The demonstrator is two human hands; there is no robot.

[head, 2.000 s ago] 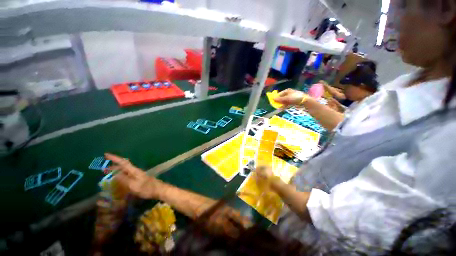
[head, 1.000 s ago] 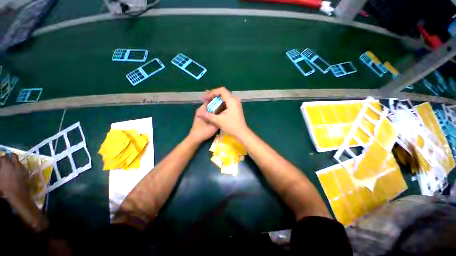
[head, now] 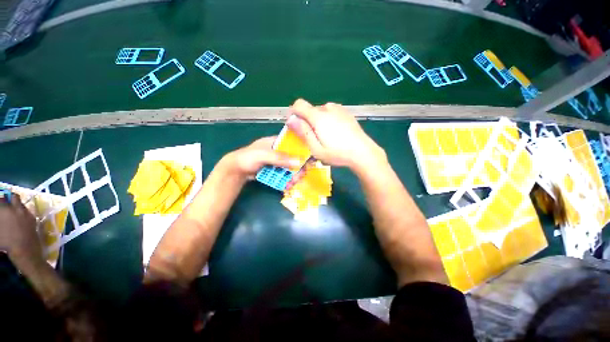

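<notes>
My left hand (head: pixel 251 157) holds a light-blue phone frame (head: pixel 273 177) just above the bench, its keypad end pointing down-left. A yellow sticker (head: pixel 291 145) lies over the window part of the frame. My right hand (head: pixel 332 133) is on the upper end of the sticker, its thumb and fingers together there; whether it grips the sticker or the frame is hard to tell. A pile of loose yellow stickers (head: pixel 311 189) lies on the bench just below my hands.
A second yellow pile (head: pixel 160 187) lies on a white backing sheet (head: pixel 152 234). Yellow sticker sheets (head: pixel 461 160) and white lattices lie at right. Another lattice (head: pixel 100 212) and a neighbour's hand are at left. Blue frames (head: pixel 221 69) lie on the conveyor beyond the rail (head: pixel 200 115).
My hands have opened out from around the small blue frame, which now shows with a yellow sticker over it. The frames on the conveyor have shifted left.
</notes>
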